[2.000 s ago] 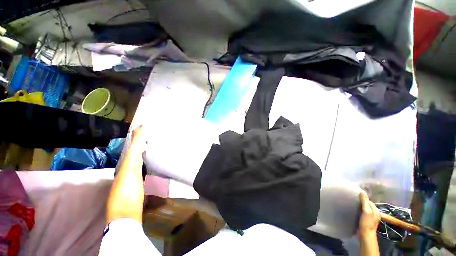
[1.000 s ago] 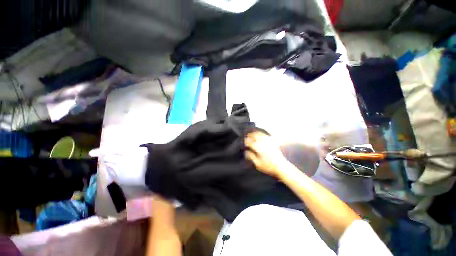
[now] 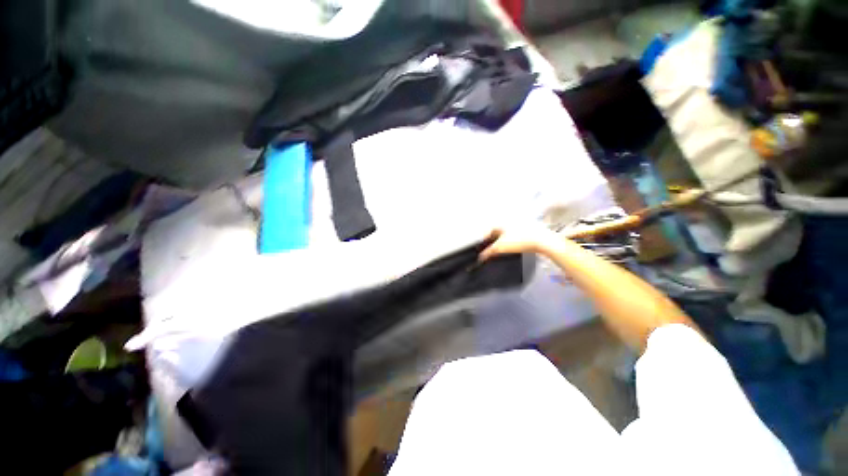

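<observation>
The dark jacket (image 3: 288, 372) lies over the front edge of the white-covered pressing board (image 3: 372, 274). Its bulk hangs down at the left and a narrow dark part stretches to the right along the board. My right hand (image 3: 507, 244) grips the right end of that part with the fingertips. My left hand is not visible. The steam iron (image 3: 614, 244) rests at the right end of the table, partly hidden behind my right forearm, its orange handle pointing up to the right.
A blue box or board (image 3: 286, 197) and a dark strip (image 3: 348, 191) lie on the table (image 3: 437, 177). A heap of dark garments (image 3: 400, 98) lies at the back. A pale hose (image 3: 818, 203) and beige cloth (image 3: 711, 102) are at the right. A cardboard box (image 3: 381, 428) is below.
The jacket has gone from a bunched heap to a stretched piece hanging over the front edge. My right hand has moved to its right end. My left arm has gone out of sight. The view has shifted right.
</observation>
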